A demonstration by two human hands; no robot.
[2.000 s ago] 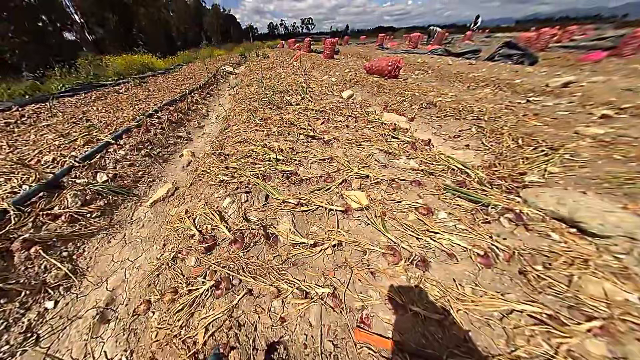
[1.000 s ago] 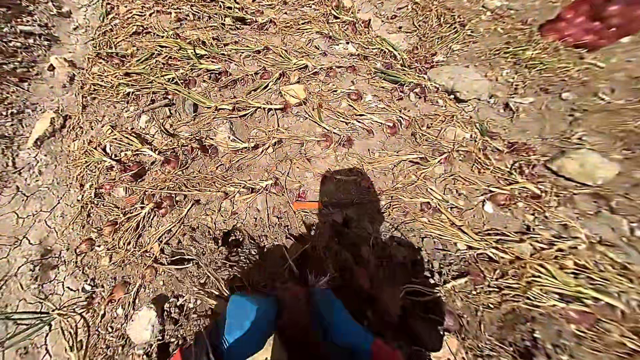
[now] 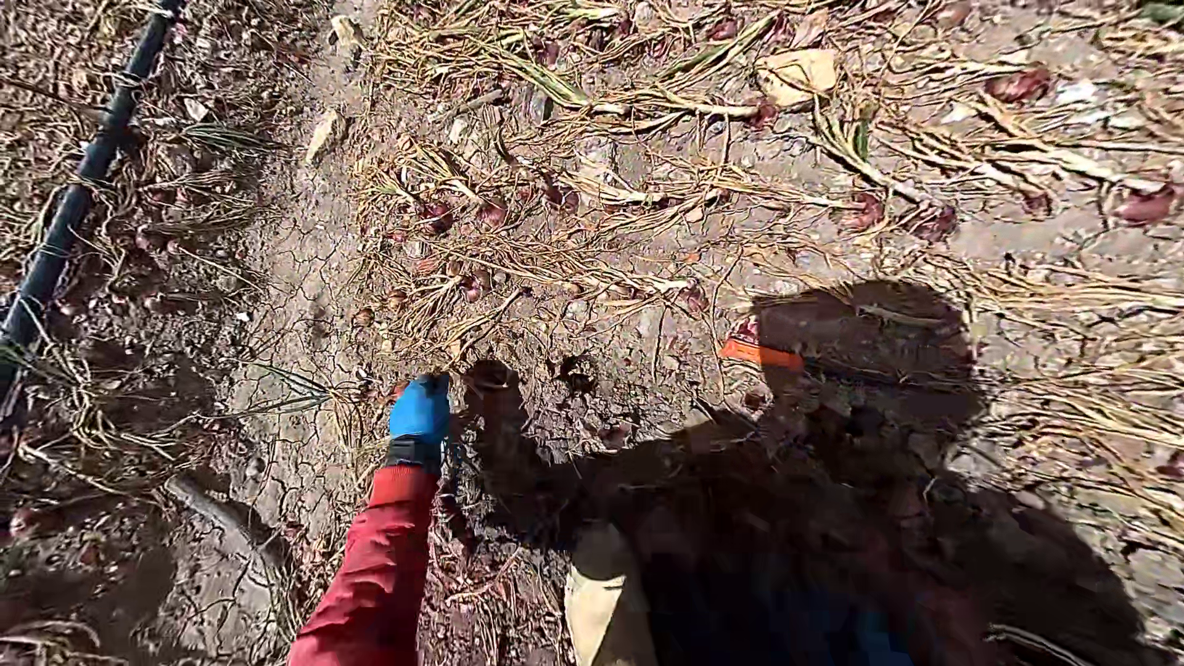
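Note:
My left hand (image 3: 421, 412), in a blue glove below a red sleeve, reaches down to the soil left of centre. Its fingers are curled beside a small reddish-brown thing, and whether they grip it cannot be told. A blurred blue patch lies in the dark shadow at the bottom; whether it is my right hand is unclear. Red onions (image 3: 863, 212) with dried tops lie in rows on the ground above and to the right. A flat orange object (image 3: 760, 353) rests at the edge of my head's shadow, to the right of my left hand.
A black irrigation hose (image 3: 92, 162) runs along the left side. Cracked bare soil (image 3: 301, 250) forms a strip between it and the onions. A pale stone (image 3: 797, 76) lies at the upper right, and a beige boot or trouser leg (image 3: 606, 592) shows at the bottom.
The view has tipped down from the wide field and then shifted left. Both blue gloves were near each other at the bottom; my left hand has since reached out over the soil.

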